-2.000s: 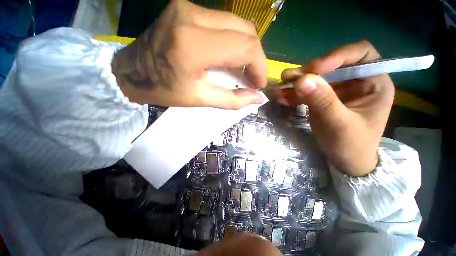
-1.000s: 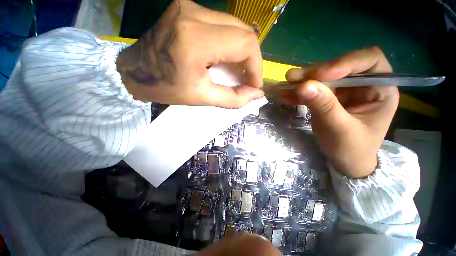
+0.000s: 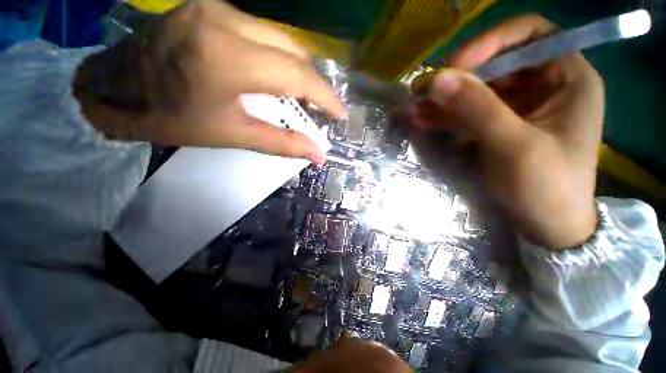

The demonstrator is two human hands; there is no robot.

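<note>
My left hand, with a tattoo at the back, holds a white backing strip. The strip's end, with rows of small dark dots, shows between thumb and fingers. My right hand holds grey tweezers between thumb and fingers, back end pointing up and right; the tips are blurred, so I cannot tell if they carry anything. Both hands are above a clear shiny tray with circuit board modules in its pockets. Strong glare hides some pockets.
A ribbed yellow piece lies behind the tray on the green bench. Yellow edging shows at the right. A blurred skin-coloured shape sits at the bottom edge; I cannot tell what it is.
My left hand and the strip have moved left, uncovering more dots. My right hand has moved slightly up and right, with the tweezers tilted more steeply. The tray appears shifted to the right.
</note>
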